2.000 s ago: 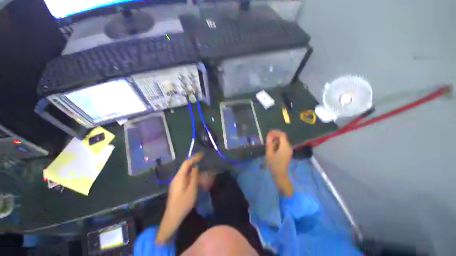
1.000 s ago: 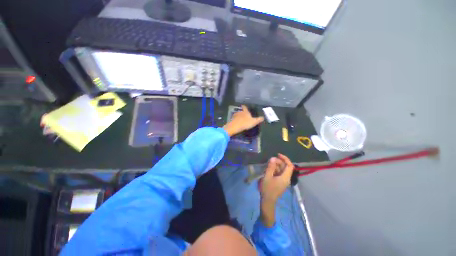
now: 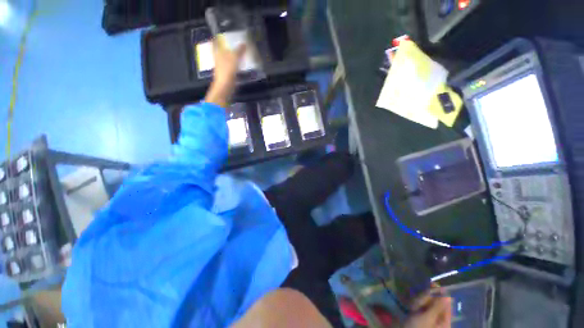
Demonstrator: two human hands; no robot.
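My left hand [image 3: 225, 69] reaches over the black phone tray [image 3: 160, 64] at the upper left. Its fingers are on a smartphone with a pale label [image 3: 248, 59], tilted and blurred over the pockets. My right hand [image 3: 432, 312] is at the bottom edge, cut off and blurred, beside the right coupler plate [image 3: 477, 301]; whether it holds anything cannot be told. A dark phone [image 3: 453, 184] lies on the left coupler plate [image 3: 416, 163], with a dark lead at its near edge.
A second tray [image 3: 250, 112] holds several labelled phones. Blue RF cables [image 3: 410, 230] loop over the bench from the tester [image 3: 525, 138]. Yellow and white papers [image 3: 413, 90] lie on the bench. A rack of small parts [image 3: 25, 211] stands at the far left.
The view has swung left to the trays. My left hand has moved from the right plate to the tray, with a phone at its fingers. My right hand is now beside the right plate.
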